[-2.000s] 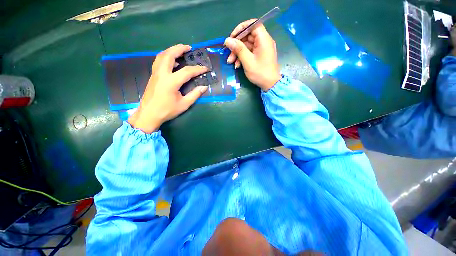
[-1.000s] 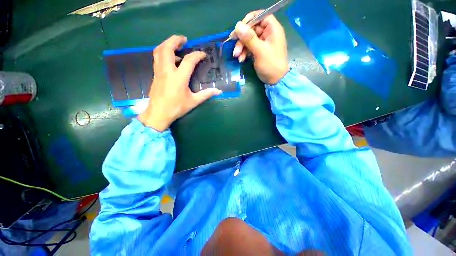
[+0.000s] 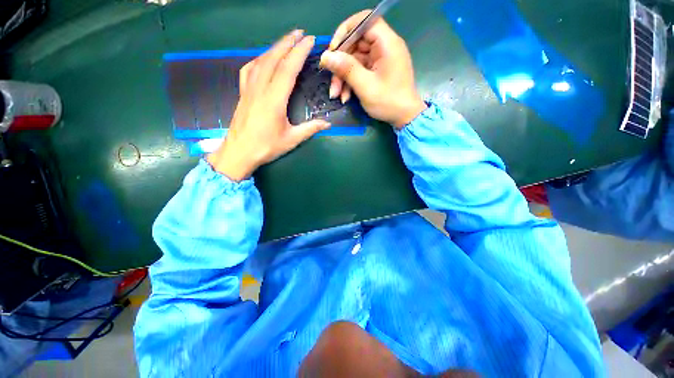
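Observation:
A small black plastic housing (image 3: 316,92) lies over the right part of the dark die-cut strips (image 3: 199,92) on blue backing film. My left hand (image 3: 270,111) is at its left side, thumb along the near edge and fingers at the far left edge; it seems to steady the housing. My right hand (image 3: 377,70) is at the far right side of the housing and holds metal tweezers (image 3: 363,28) between thumb and fingers. The tweezers' tips are hidden by the fingers.
Glossy blue film sheets (image 3: 525,70) lie to the right. A black-and-white strip sheet (image 3: 641,70) is at the far right, near another person's blue sleeve (image 3: 624,196). A rubber band (image 3: 129,154) and a red-and-white can (image 3: 29,106) are at the left. Black cables (image 3: 66,317) are at lower left.
My left hand has opened from its grip on the housing to rest alongside it. My right hand has moved in over the housing's far right part. The view has shifted slightly.

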